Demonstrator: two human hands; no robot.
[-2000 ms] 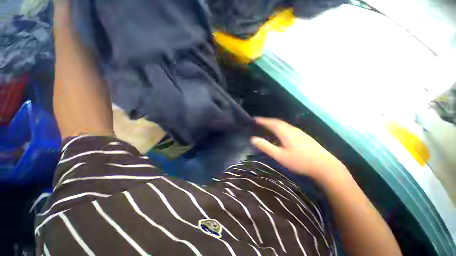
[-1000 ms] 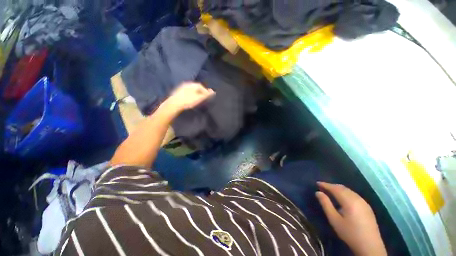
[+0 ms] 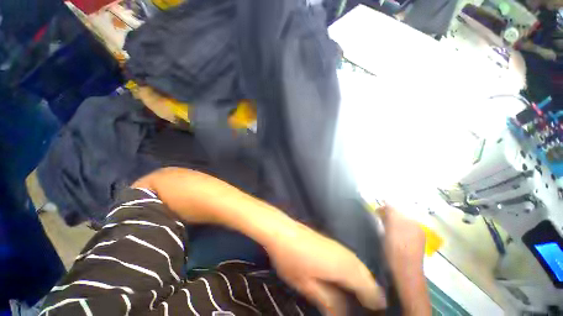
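Observation:
A dark grey garment piece (image 3: 302,117) stretches from the heap at the table's back left down to my hands near the bottom edge. My left hand (image 3: 327,271) reaches across my body and lies on the cloth's near end, fingers bent down; its fingertips are partly hidden and blurred. My right hand (image 3: 401,234) is just right of it at the cloth's right edge, blurred, its fingers not clearly seen. I cannot tell how firmly either hand holds the cloth.
The sewing machine (image 3: 506,179) with a lit blue screen (image 3: 551,256) stands at right. Yellow tape (image 3: 433,241) is on the bright white table (image 3: 395,123). A dark cloth heap (image 3: 92,154) lies lower left. Another workstation shows at the top right.
The view has turned right, bringing in the machine. The garment now runs across the table edge. My left hand has moved from the lower heap to beside my right hand. The blue bin has left view.

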